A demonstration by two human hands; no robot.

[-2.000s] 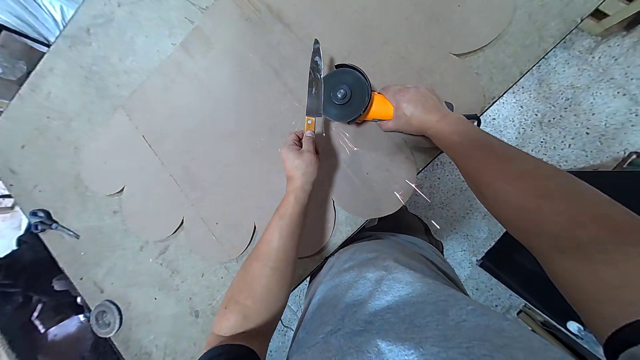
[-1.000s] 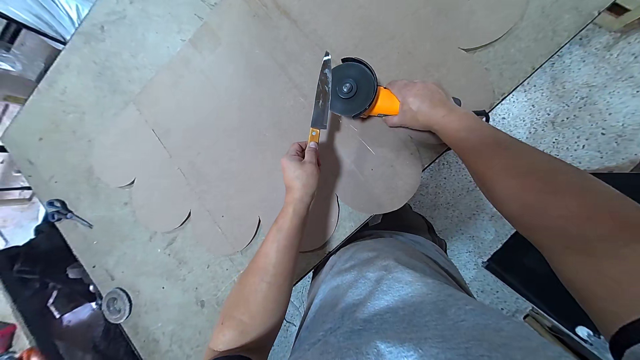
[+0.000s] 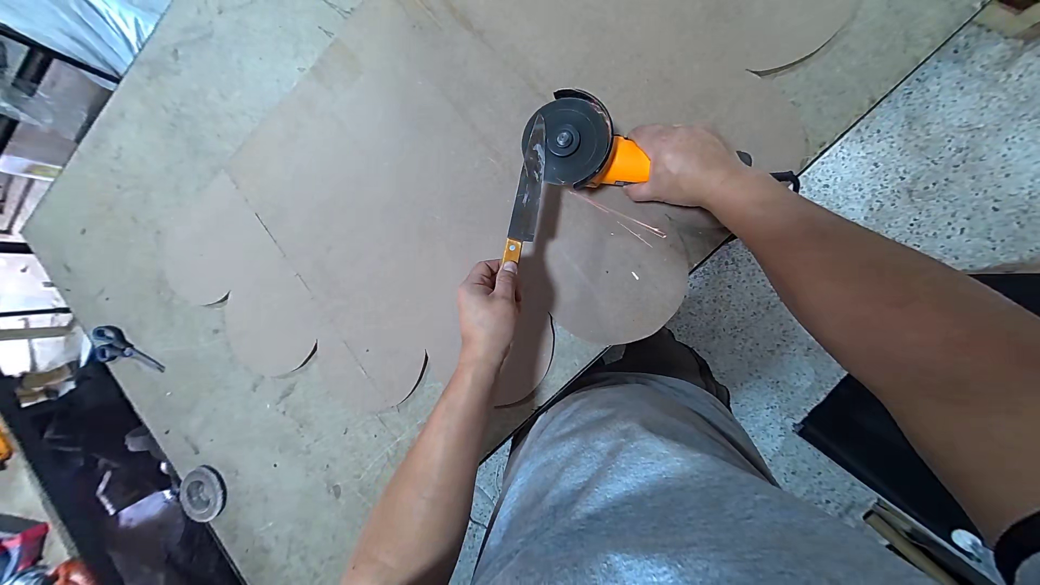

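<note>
My left hand [image 3: 489, 313] grips the yellow handle of a kitchen knife [image 3: 526, 195], its blade pointing up and away from me. My right hand [image 3: 686, 166] is closed around the orange body of an angle grinder [image 3: 624, 162]. The grinder's dark disc [image 3: 569, 142] faces up, and the blade's tip end overlaps its left side. Thin sparks fly toward the lower right from the disc's lower edge. Both tools are over a brown sheet with scalloped edges [image 3: 390, 203] that lies on the worktable.
Scissors [image 3: 118, 348] lie at the left edge of the grey worktable [image 3: 276, 504], and a round disc [image 3: 202, 493] sits at its lower left edge. Beyond the right edge is a speckled floor [image 3: 934, 162] with a black item [image 3: 886, 439]. A shelf with assorted items stands at far left.
The knife's tip end now lies over the left side of the disc; one second ago the blade stood beside the disc's left edge. Both hands have kept their holds.
</note>
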